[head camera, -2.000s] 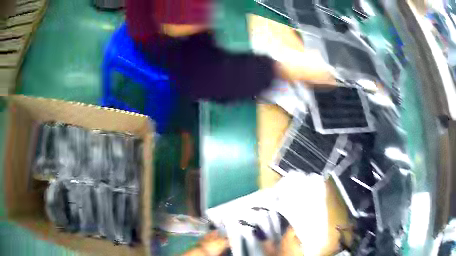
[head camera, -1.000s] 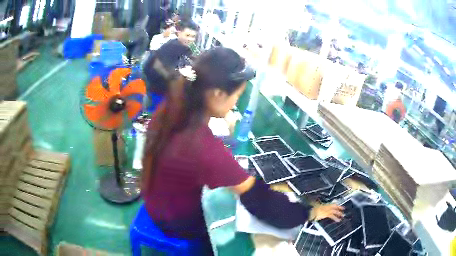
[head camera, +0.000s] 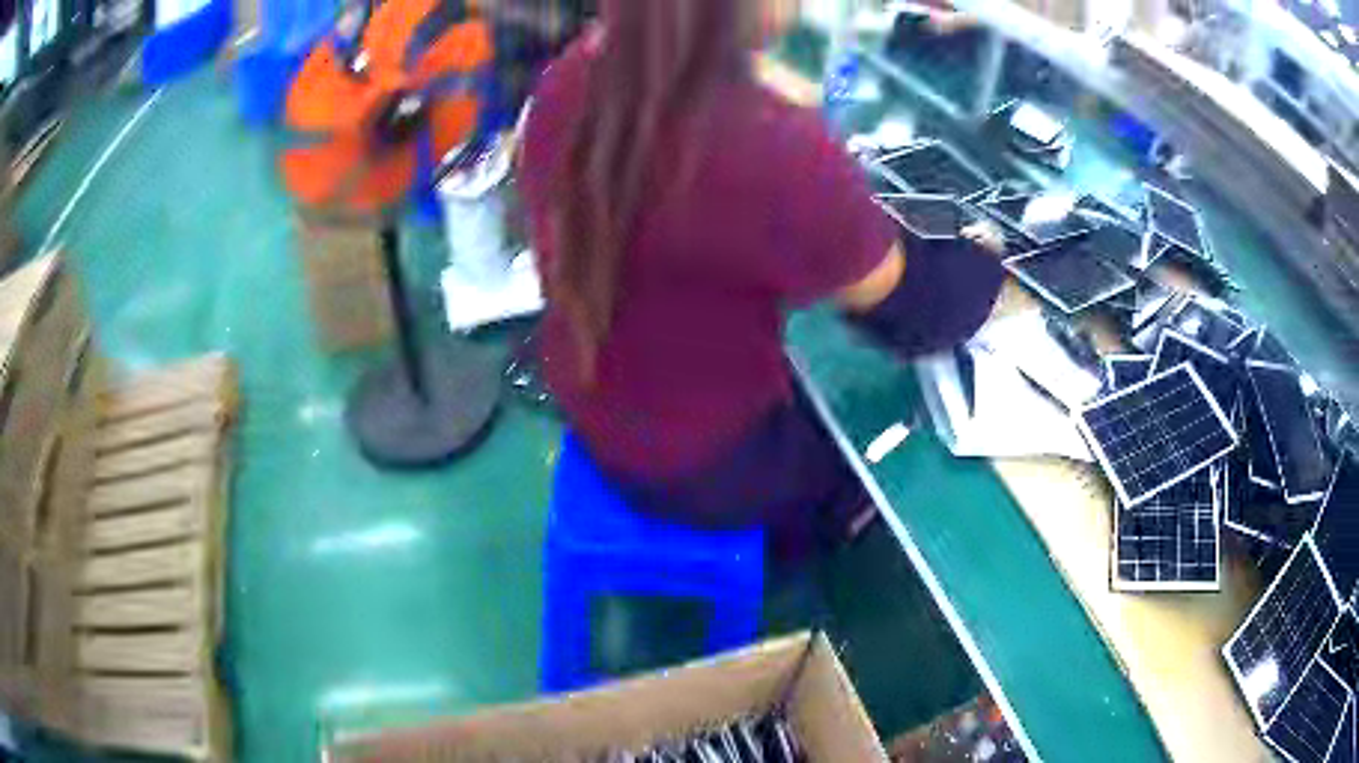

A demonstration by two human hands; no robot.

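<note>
Neither of my hands is in view. Small black solar panels with white grid lines and pale borders lie heaped on the bench at the right; one panel (head camera: 1158,432) lies tilted over another panel (head camera: 1167,534). White sheets (head camera: 1024,391) lie at the bench edge, left of the heap. An open cardboard carton (head camera: 596,722) is cut off by the bottom edge, with dark panels (head camera: 723,744) standing on edge inside. The picture is partly blurred.
A person in a dark red shirt (head camera: 701,224) sits on a blue stool (head camera: 653,559), an arm over the bench (head camera: 976,544). An orange-bladed fan (head camera: 391,112) stands behind. A slatted pallet (head camera: 149,559) is at left. A white shelf (head camera: 1192,90) runs along the upper right.
The view has turned down and right since one second ago. The carton is back in view at the bottom. My hands, at the bottom edge two seconds ago, no longer show.
</note>
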